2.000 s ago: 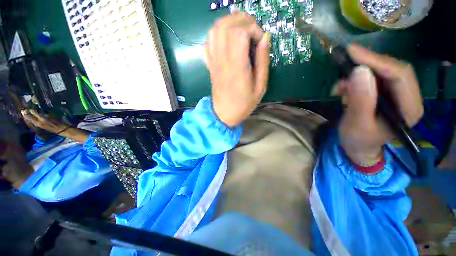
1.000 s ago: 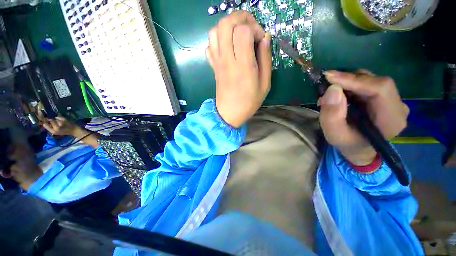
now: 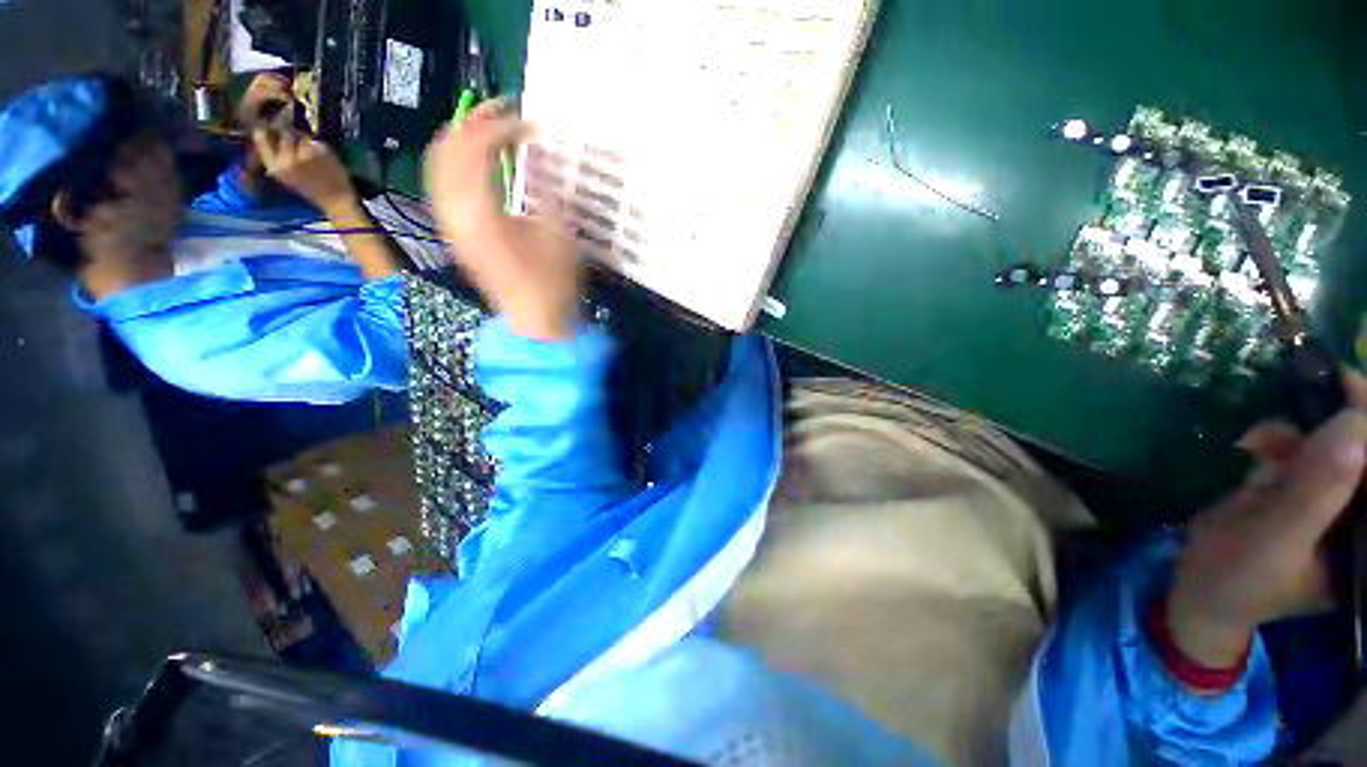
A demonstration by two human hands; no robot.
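My right hand [image 3: 1274, 517] holds the soldering iron [image 3: 1301, 333] at the right edge. Its tip is over the panel of small green circuit boards [image 3: 1154, 247], which lies on the dark green mat. Small dark round components [image 3: 1064, 280] stick out from the panel's left side. My left hand [image 3: 502, 210] is blurred and raised at the left end of the white component tray [image 3: 705, 120]. Whether its fingers hold anything cannot be told. A thin solder wire [image 3: 937, 185] lies on the mat between tray and panel.
A co-worker in a blue cap and smock [image 3: 255, 322] sits at the left. Stacked green boards [image 3: 447, 427] stand beside my left sleeve. Green tool handles show partly behind my left hand. A brown carton [image 3: 345, 517] is on the floor. The mat's front edge runs diagonally before me.
The view has swung left. My left hand has left the panel and moved to the tray's left side. The iron stays in my right hand, its tip over the boards. The round tub is out of view.
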